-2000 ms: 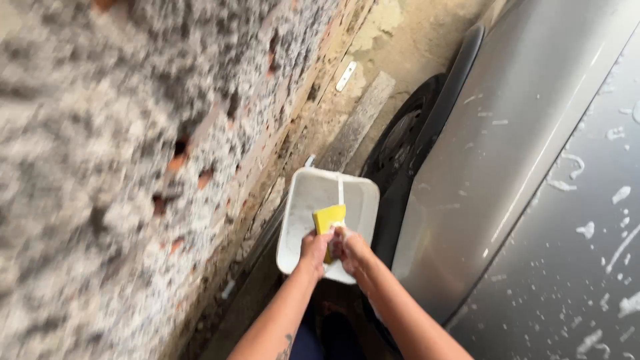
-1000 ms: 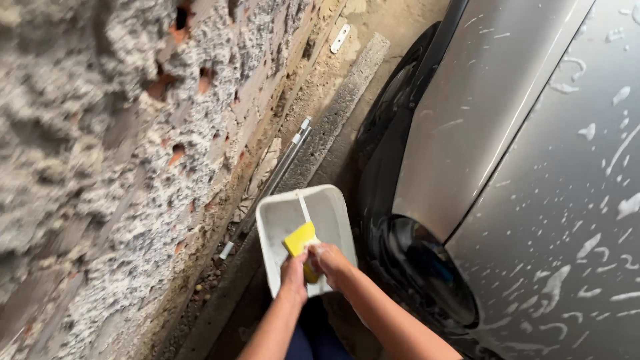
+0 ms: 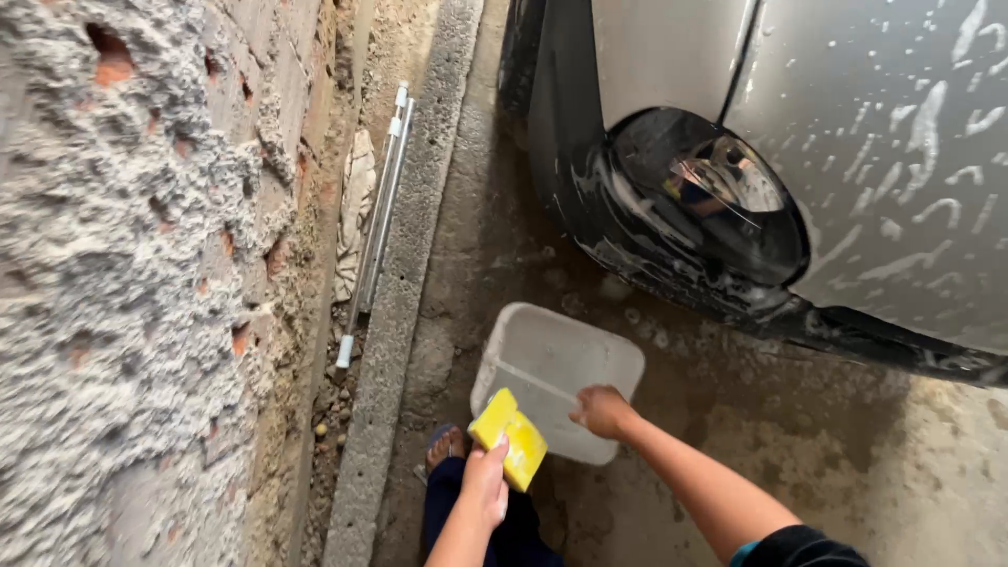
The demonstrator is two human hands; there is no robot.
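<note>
My left hand (image 3: pixel 487 479) grips a yellow sponge (image 3: pixel 510 441) with white suds on it, over the near left side of a whitish plastic bucket (image 3: pixel 563 339). Over the bucket's right part is my right hand (image 3: pixel 600 411), its fingers curled around the thin strap-like handle (image 3: pixel 531 379) that crosses the opening, or close to it; contact is hard to tell. To the right stands a silver car (image 3: pixel 874 181), streaked with foam, with a black bumper (image 3: pixel 669 268) and a dark oval headlight (image 3: pixel 709 197).
A rough wall (image 3: pixel 142 276) with exposed brick runs along the left. Beside it lie metal tubes (image 3: pixel 386 205) with white ends and a crumpled cloth (image 3: pixel 356 213), next to a concrete curb (image 3: pixel 402 315). My foot (image 3: pixel 446 447) in a sandal is left of the bucket on wet concrete ground (image 3: pixel 693 472).
My hands, earlier together at the sponge, are now apart: the left holds the sponge and the right has moved off it. The view has shifted toward the car's headlight corner.
</note>
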